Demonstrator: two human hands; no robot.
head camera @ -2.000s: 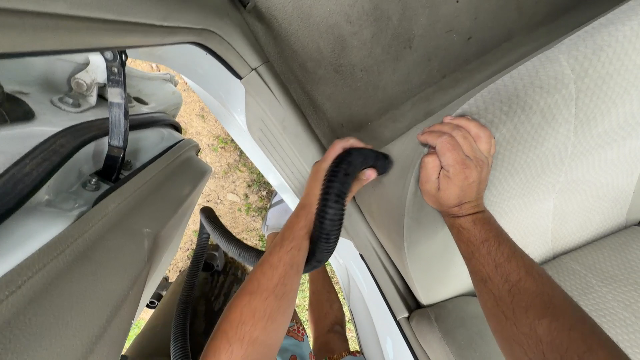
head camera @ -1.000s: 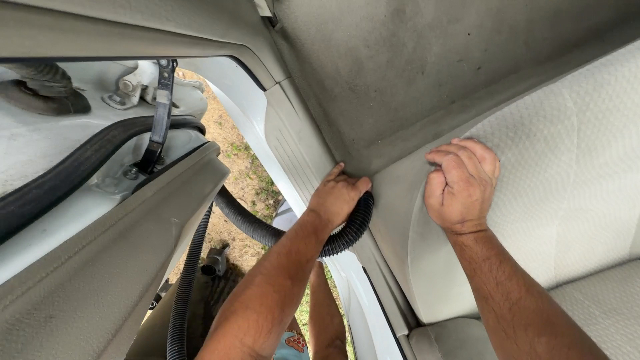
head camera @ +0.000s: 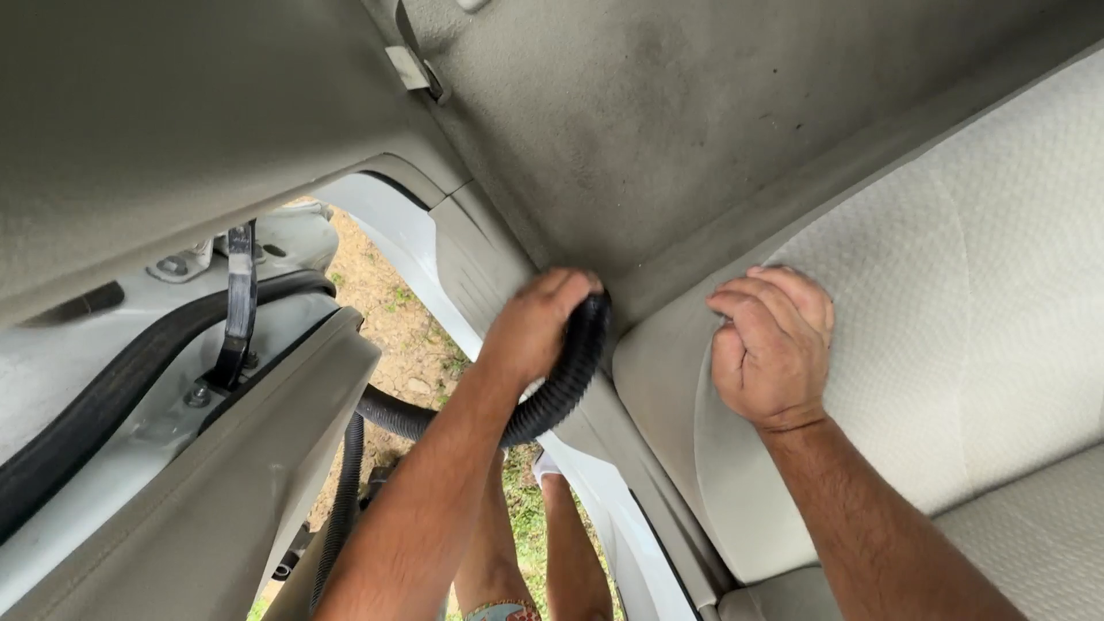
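My left hand (head camera: 536, 323) grips the upper end of a black corrugated vacuum hose (head camera: 561, 392), at the corner between the door sill trim (head camera: 483, 259) and the grey carpeted car floor (head camera: 655, 129). The hose bends under my left forearm and runs out through the doorway; its tip is hidden at the hand. To the right, my right hand (head camera: 772, 345) rests with curled fingers on the edge of the light textured seat cushion (head camera: 931, 302). Whether its fingers pinch the seat cover cannot be told.
At the left stand the open car door's inner panel (head camera: 198, 500), a black rubber seal (head camera: 129, 371) and a door check strap (head camera: 241, 302). My legs (head camera: 573, 543) show outside on grass and dirt. A belt or strap piece (head camera: 410, 69) lies by the upper trim.
The left hand has shifted about the floor corner with the hose still in its grip. The right hand stays at the seat edge. The view takes in more of the floor.
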